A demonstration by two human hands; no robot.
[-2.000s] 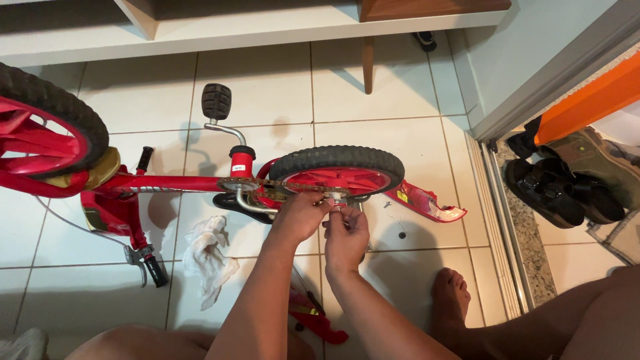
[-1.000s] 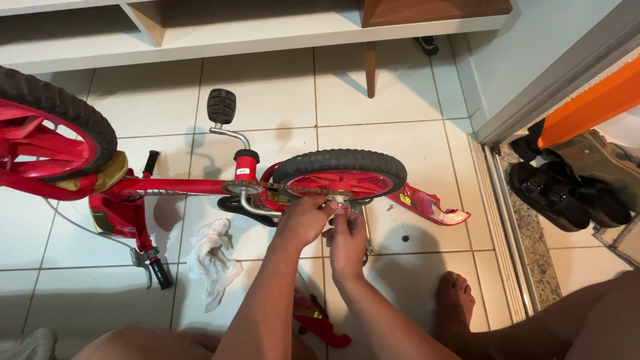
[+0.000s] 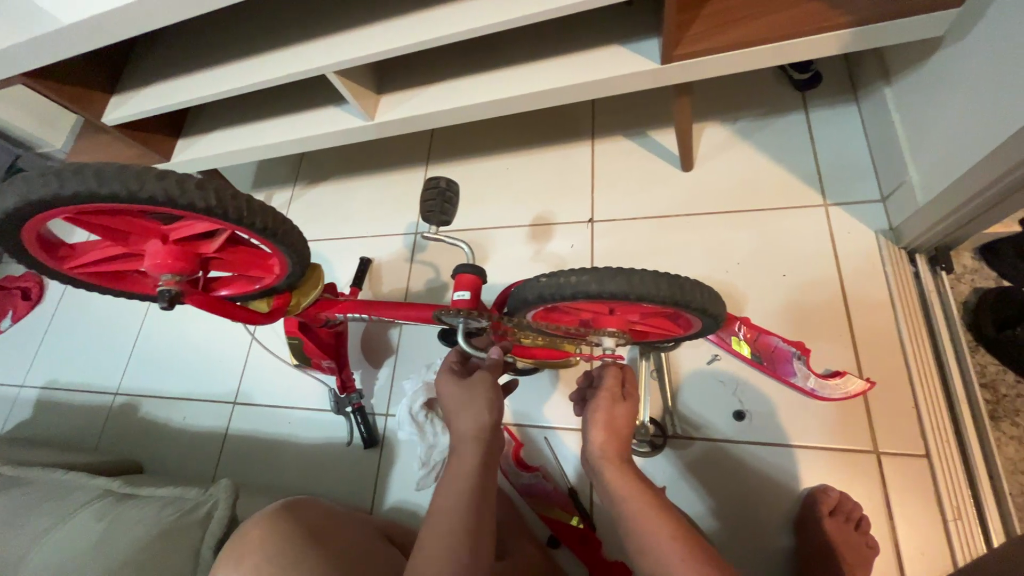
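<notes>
A red child's bicycle lies upside down on the floor, its front wheel [image 3: 164, 248] at the left and its rear wheel [image 3: 616, 308] at centre right. My left hand [image 3: 472, 388] is at the silver crank arm [image 3: 466, 340], fingers bent around its lower end; the exact grip is partly hidden. My right hand [image 3: 606, 400] has its fingertips at the rear axle [image 3: 610, 350], beside the chain [image 3: 552, 332]; whether it pinches a part cannot be seen. A black pedal [image 3: 440, 202] points up toward the shelf unit. Training-wheel brackets [image 3: 658, 392] stand right of my right hand.
A red printed plastic guard [image 3: 788, 360] lies at the right, near a screw [image 3: 714, 360] and a black cap [image 3: 739, 415]. Another red guard [image 3: 532, 472], a screwdriver [image 3: 570, 484] and a white cloth [image 3: 422, 428] lie nearer me. A white shelf unit [image 3: 512, 104] runs behind the bicycle.
My left hand has moved left, away from the rear axle, to the crank arm. My right hand remains near the axle. The view has shifted left.
</notes>
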